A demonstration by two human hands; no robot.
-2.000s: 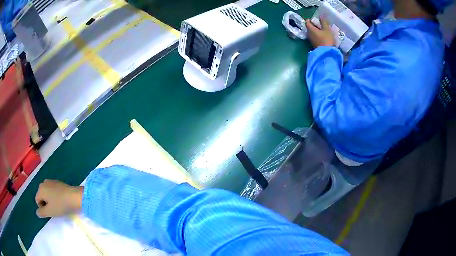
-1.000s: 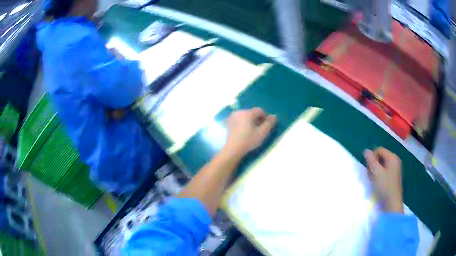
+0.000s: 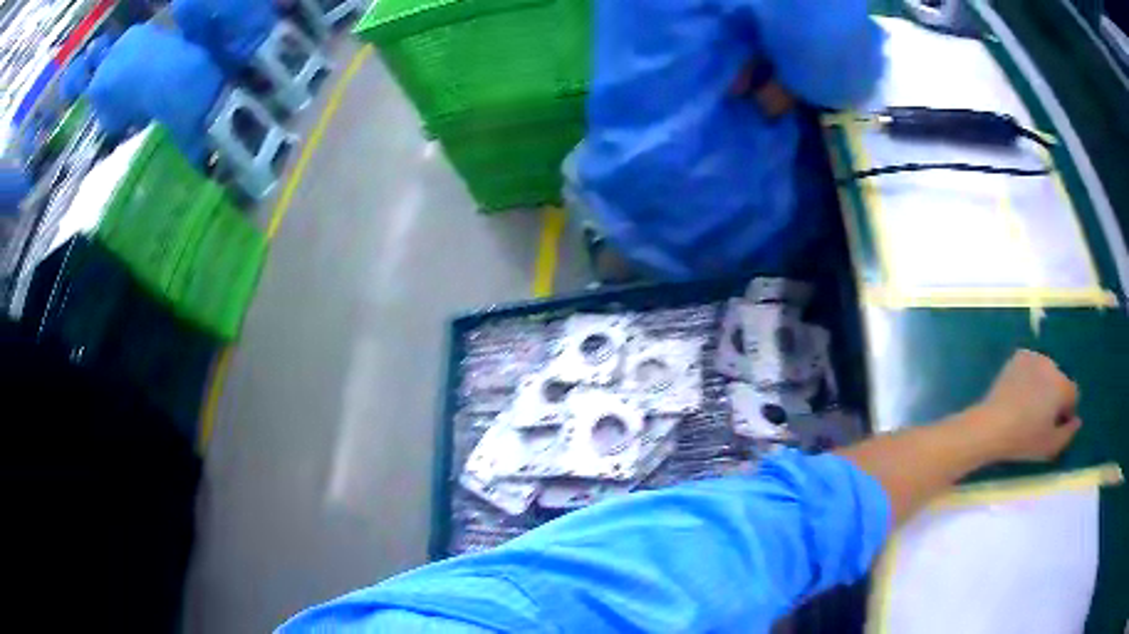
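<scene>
My left hand (image 3: 1038,406) rests over the green bench at the right, just beyond the taped edge of a white mat (image 3: 990,564). Its fingers are curled into a loose fist and nothing shows in it. My blue-sleeved forearm crosses in front of the crate's lower right part. A dark crate (image 3: 456,421) beside the bench holds a heap of grey-white moulded housing parts (image 3: 607,427) with round holes. My right hand is out of the picture.
A person in a blue smock (image 3: 706,161) sits at the bench beyond the crate. A black stick-like tool (image 3: 953,125) and a dark cord lie on that person's white mat (image 3: 953,242). Green baskets (image 3: 495,99) stand on the floor; more people and stools are at upper left.
The view has swung left to the crate and aisle. The white projector seen two seconds ago and the red carrier are out of view. My right hand has left the picture.
</scene>
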